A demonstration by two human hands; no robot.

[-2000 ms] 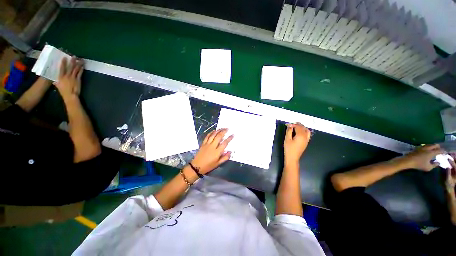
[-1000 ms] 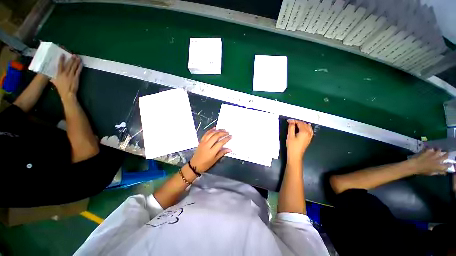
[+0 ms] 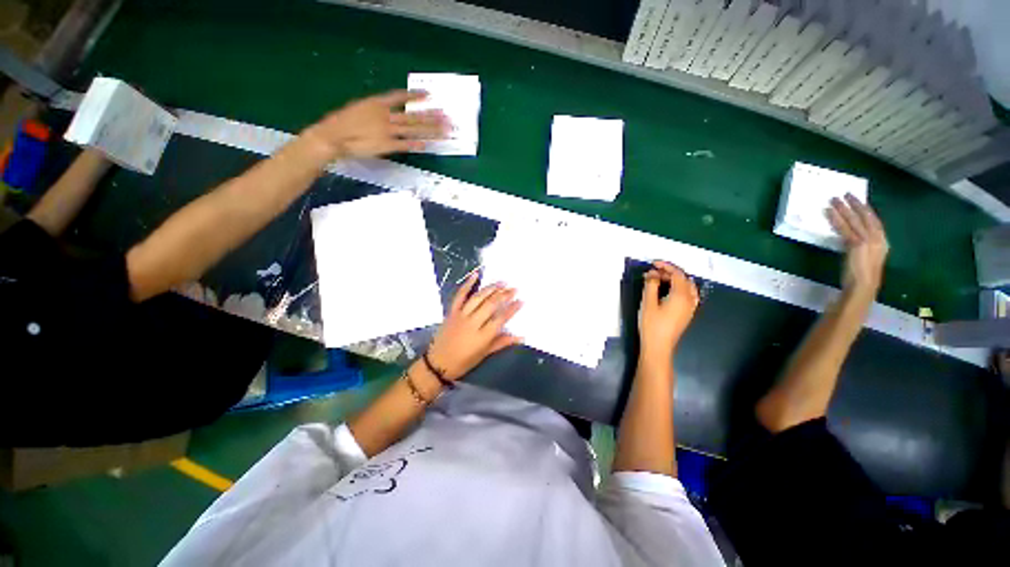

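Note:
A white label sheet lies on the dark bench in front of me, its edges uneven as if more than one sheet lies there. My left hand rests on its left edge, fingers spread. My right hand is just off its right edge, thumb and fingertips close together; whether a label is between them cannot be told. A second white sheet lies slightly tilted to the left. A white product box sits on the green belt beyond the rail.
A left neighbour's hand touches a white box on the conveyor belt. A right neighbour's hand touches another box. The left neighbour also holds a box. Upright pieces line the far shelf.
The left neighbour's arm has reached across to the belt box. The right neighbour's hand has moved onto the belt with a box. The two middle boxes have shifted slightly. My hands have barely moved.

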